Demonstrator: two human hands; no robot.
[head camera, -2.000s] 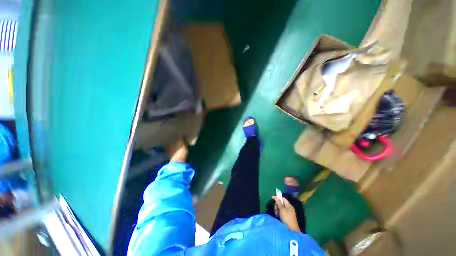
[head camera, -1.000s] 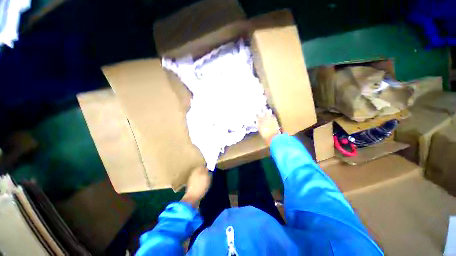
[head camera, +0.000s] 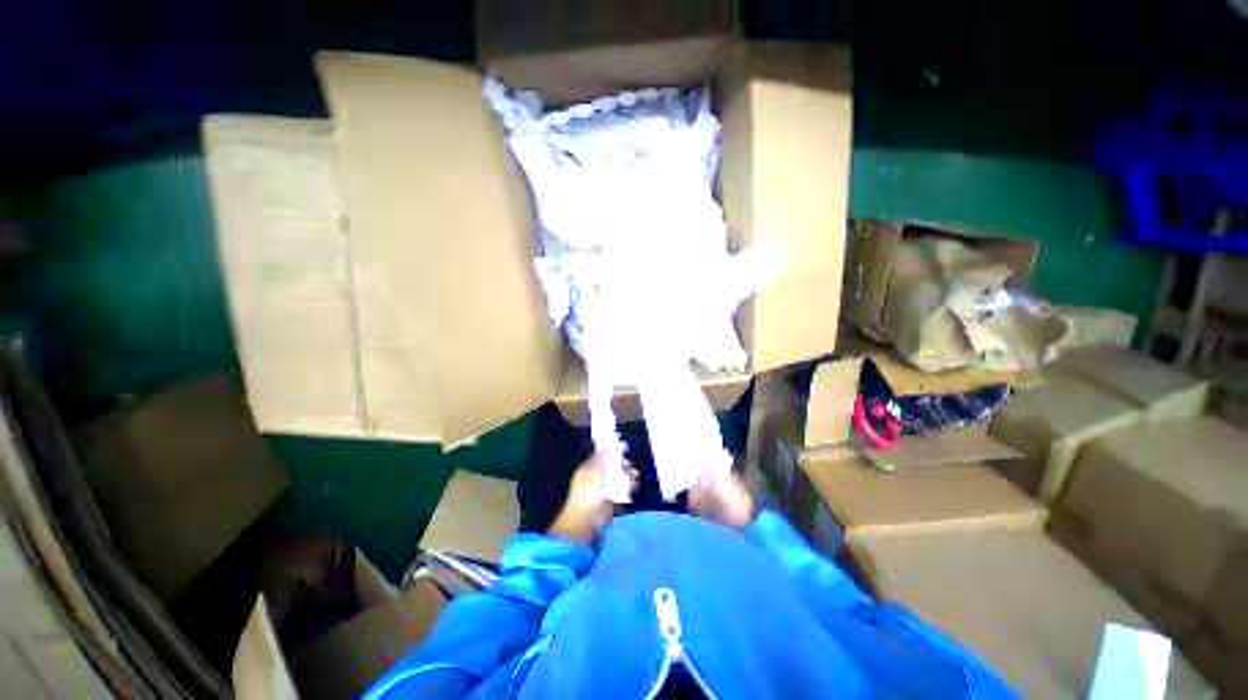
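Observation:
An open brown carton (head camera: 797, 205) lies in front of me with its flaps spread, wide ones to the left. A white crumpled paper or film heap (head camera: 632, 205) fills it, and strips of it hang over the near edge toward me. My left hand (head camera: 589, 495) is at the end of the left strip, close to my body. My right hand (head camera: 717, 492) is at the end of the right strip. Both hands are slightly blurred and hold the white strips.
Flattened cartons (head camera: 69, 547) lean at the lower left, with open cartons beside them. At right are a small carton of brown paper scrap (head camera: 944, 308), a black coiled item with a red part (head camera: 879, 421) and closed boxes (head camera: 1150, 479). A dark blue crate or stool (head camera: 1177, 185) stands upper right.
The carton of white material has come into view since the earliest frame. Since the later one, both hands have moved off the carton toward my body, drawing white strips over its near edge.

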